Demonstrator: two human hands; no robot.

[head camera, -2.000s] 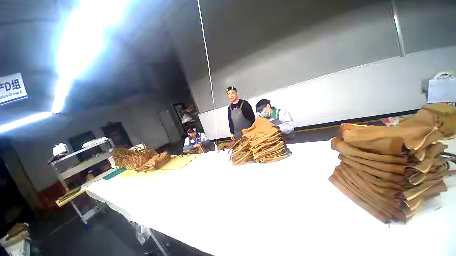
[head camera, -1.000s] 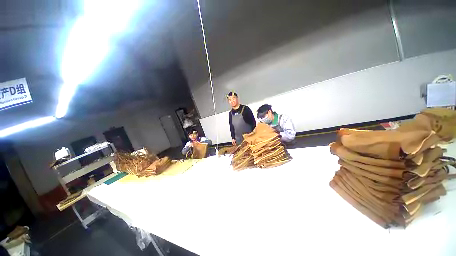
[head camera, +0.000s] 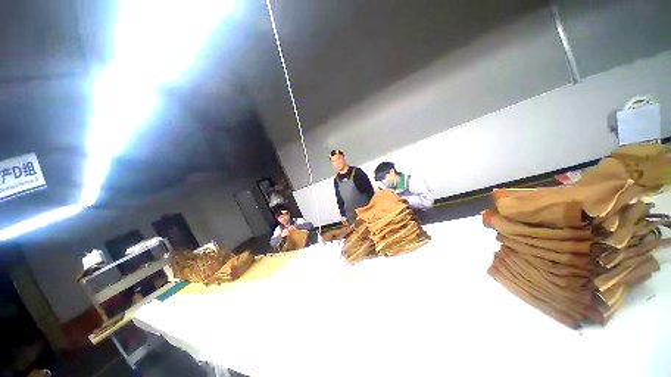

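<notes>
Neither of my hands is in view. A tall pile of folded brown bag panels stands nearest me, on the right part of the white-covered table. A smaller pile of brown pieces with pale edges stands further back near the middle. A loose brown heap lies at the far left of the table, beside flat yellow-tan sheets.
A person in a dark apron stands behind the table. A masked person is beside them, and another person sits further left. A white shelf rack stands at left. A thin cord hangs down.
The view has tilted and shifted a little, so the far piles and people sit lower in the picture. The piles themselves have not visibly moved.
</notes>
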